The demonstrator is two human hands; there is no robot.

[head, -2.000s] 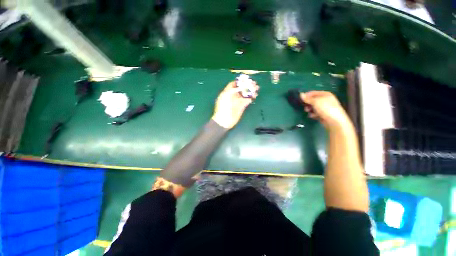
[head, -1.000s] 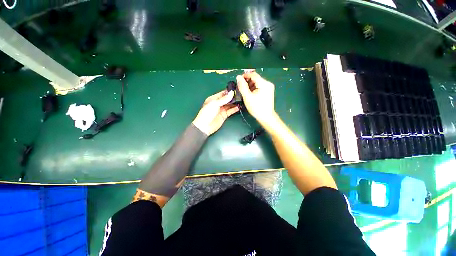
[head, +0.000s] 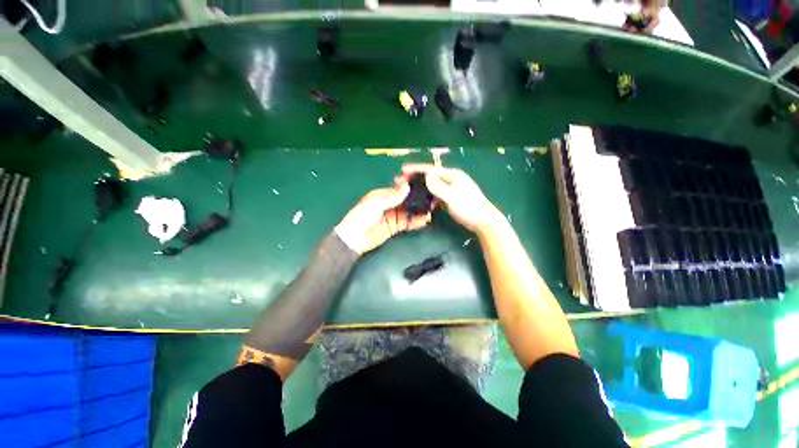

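My left hand point(head: 381, 216) and my right hand point(head: 457, 194) are together above the middle of the green bench. Both hold a small black adapter housing point(head: 419, 194) between them, with fingers around its sides. The fingers partly cover it, so its open side and any board inside cannot be made out. A black cord bundle point(head: 424, 268) lies on the bench just below the hands.
Stacked trays point(head: 601, 219) with rows of black housings stand at right. Crumpled white paper point(head: 162, 217) and black adapters with cords point(head: 206, 229) lie at left. A conveyor belt point(head: 368, 96) with scattered parts runs behind. Blue crates point(head: 79, 385) and a blue stool point(head: 688, 372) are below.
My right hand has come from the right to join my left hand. The pale part seen earlier in my left hand no longer shows; a black housing is between the hands. The view has shifted.
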